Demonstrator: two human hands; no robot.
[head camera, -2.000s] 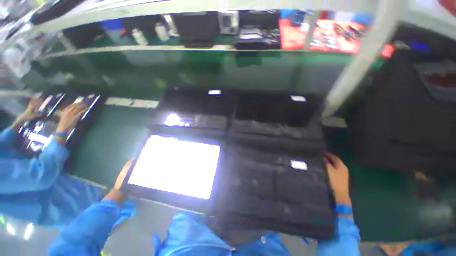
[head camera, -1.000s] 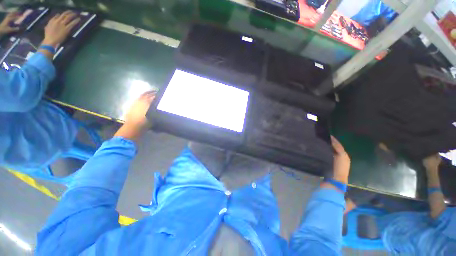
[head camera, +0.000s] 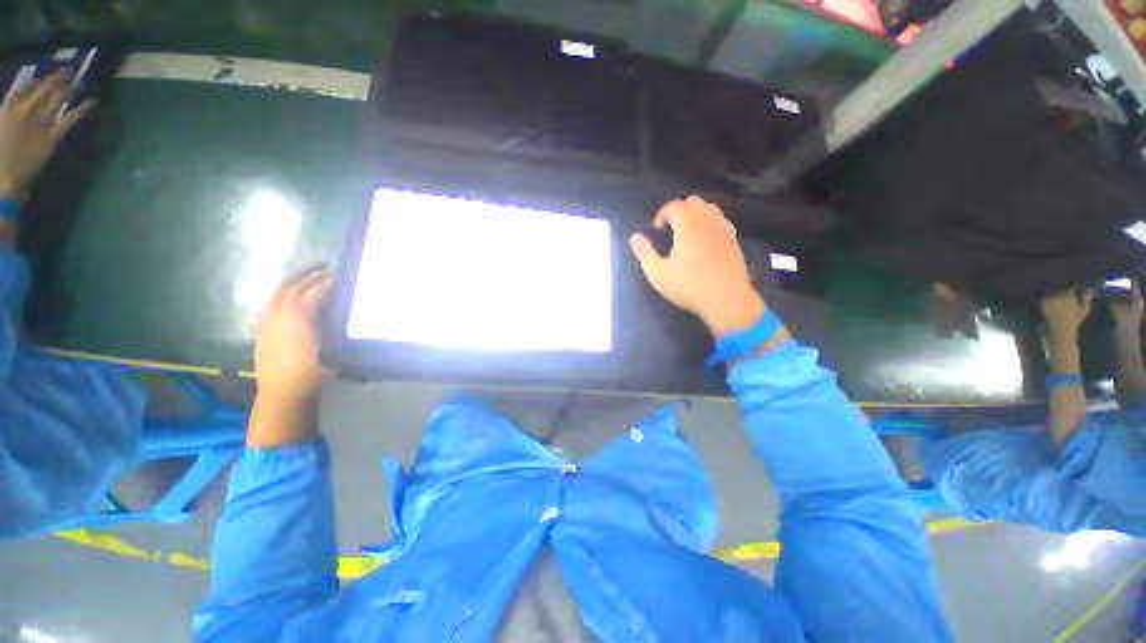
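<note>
A display unit with a plain white test screen (head camera: 484, 274) lies at the front left of a two-by-two block in black trays. The other units are dark: back left (head camera: 503, 101), back right (head camera: 729, 132) and front right (head camera: 672, 339), each with a small white label near it. My left hand (head camera: 293, 333) is at the left edge of the lit unit, fingers beside the tray; whether it grips is unclear. My right hand (head camera: 701, 261) is over the front right unit, fingers apart and curved, holding nothing.
A green bench top (head camera: 189, 163) lies around the block. A pale metal post (head camera: 899, 88) stands at the back right, with a large black cover or pile (head camera: 961, 189) beside it. Neighbouring workers' hands show at left (head camera: 32, 126) and right (head camera: 1066, 320). Blue stools stand below the bench.
My right hand has left the block's right edge and moved left over the front right unit. My left hand stays at the left edge. The view has shifted and levelled.
</note>
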